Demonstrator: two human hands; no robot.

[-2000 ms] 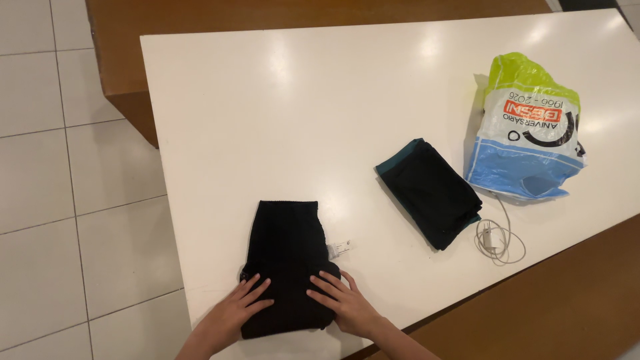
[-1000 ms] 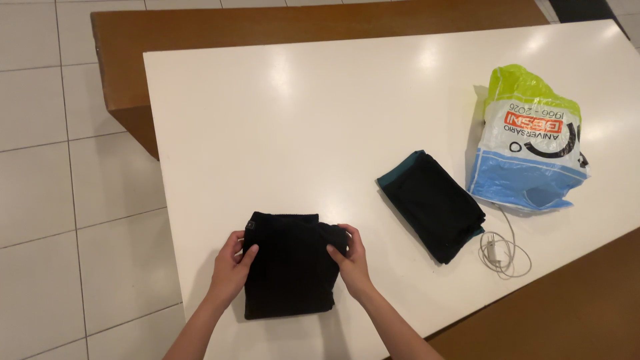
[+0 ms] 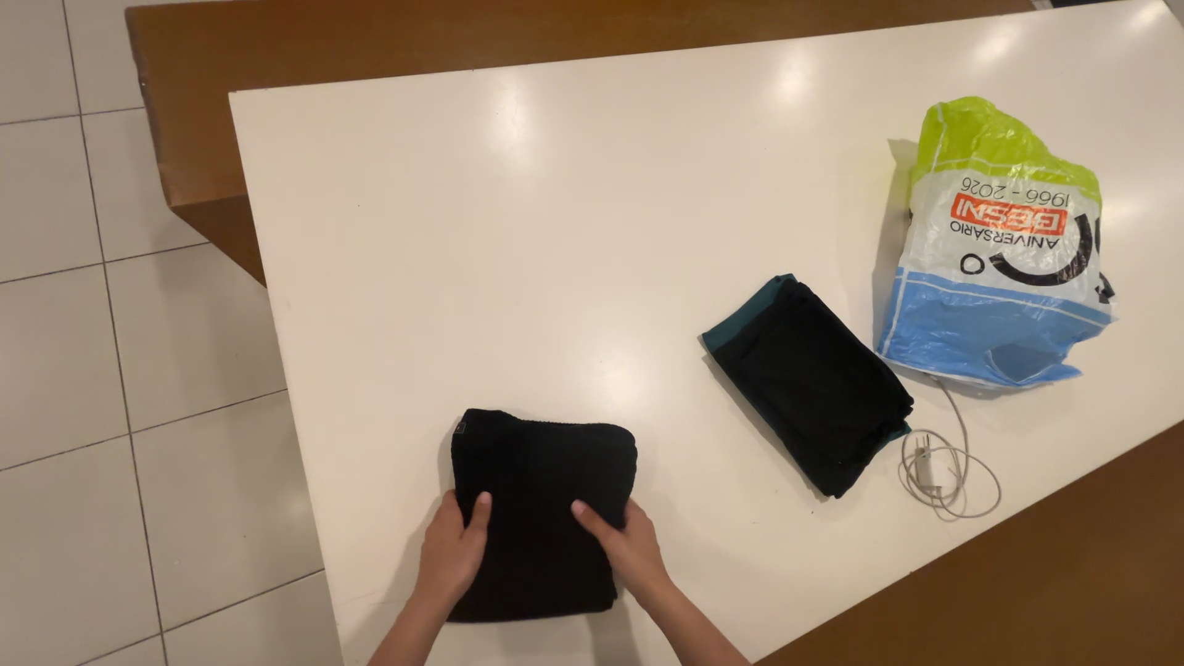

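Note:
A folded black garment (image 3: 541, 518) lies near the front left of the white table (image 3: 518, 240). My left hand (image 3: 455, 546) grips its left side, with the thumb on top and the fingers at the edge. On the opposite side my right hand (image 3: 627, 546) holds the cloth in the same way. The garment's upper edge is slightly uneven, and a small tag shows at its upper left corner. To the right, apart from both hands, rests a stack of folded black and dark teal cloth (image 3: 805, 388).
A green, white and blue plastic bag (image 3: 1004, 250) bearing print stands at the right. Beside it lies a white charger with a coiled cable (image 3: 930, 472). Brown benches (image 3: 370, 42) run along the table's far and near sides. Tiled floor shows at the left.
The black garment, spread longer two seconds ago, is now folded into a compact shape. My hands have gone from lying on top of it to gripping its two sides.

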